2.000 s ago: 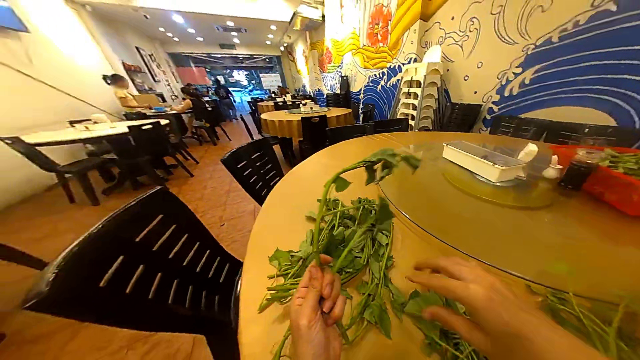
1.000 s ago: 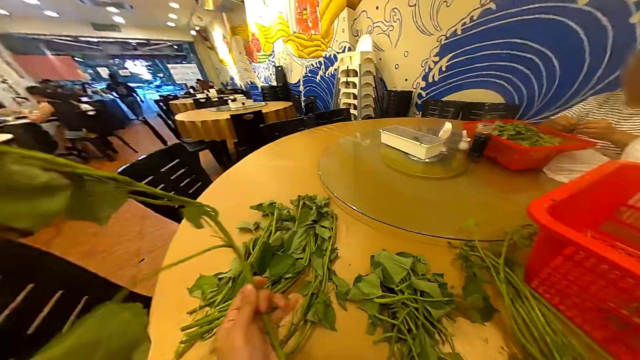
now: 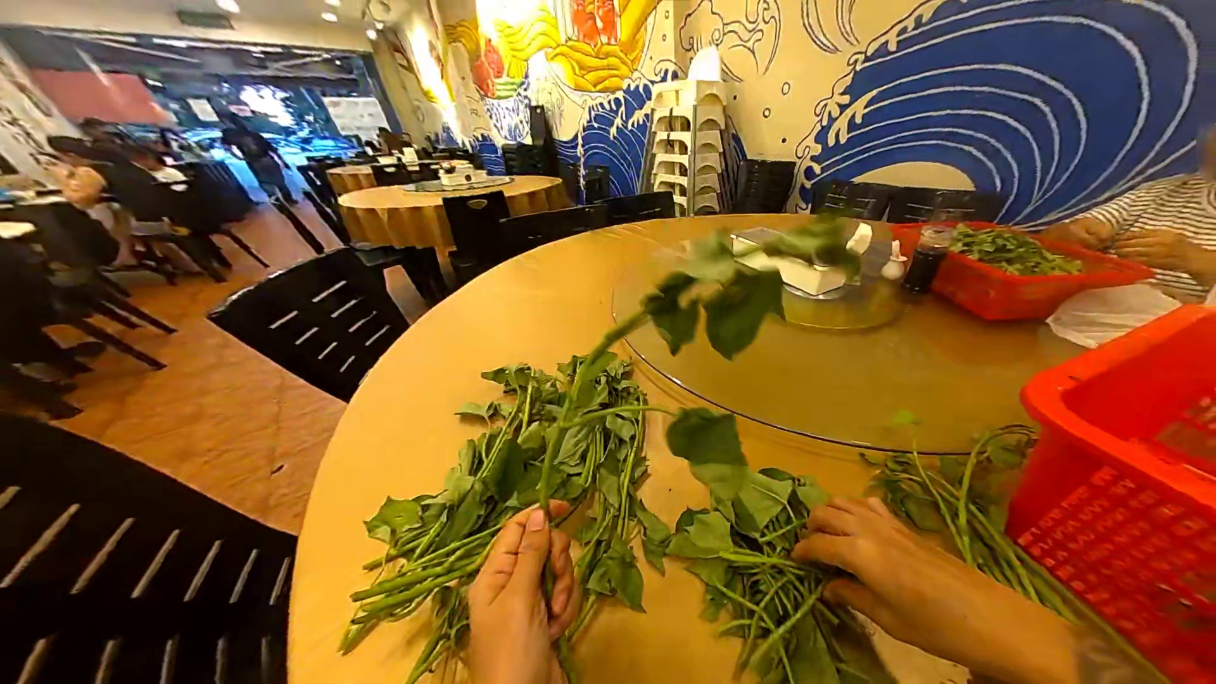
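Note:
Upright between the thumb and fingers of my left hand (image 3: 527, 579) is a long green leafy stem (image 3: 581, 389), its leafy top leaning right over the glass turntable (image 3: 760, 380). Behind and left of that hand lies a pile of leafy stems (image 3: 456, 551) on the round table. My right hand (image 3: 888, 570) rests at the right edge of a second pile of leafy greens (image 3: 760, 570), fingers touching it; whether it grips any stem cannot be told. More long stems (image 3: 988, 532) lie between my right forearm and a red plastic basket (image 3: 1111, 465).
A white container (image 3: 807, 275), a dark sauce bottle (image 3: 926, 261) and a red basket of leaves (image 3: 1016, 285) stand across the table. A person in a striped top (image 3: 1164, 233) sits at the far right. Black chairs (image 3: 318, 323) flank the table's left side.
My right hand, out of view one second ago, is now at the middle pile. The stem in my left hand leaned left then and now leans right. The view has turned right since two seconds ago.

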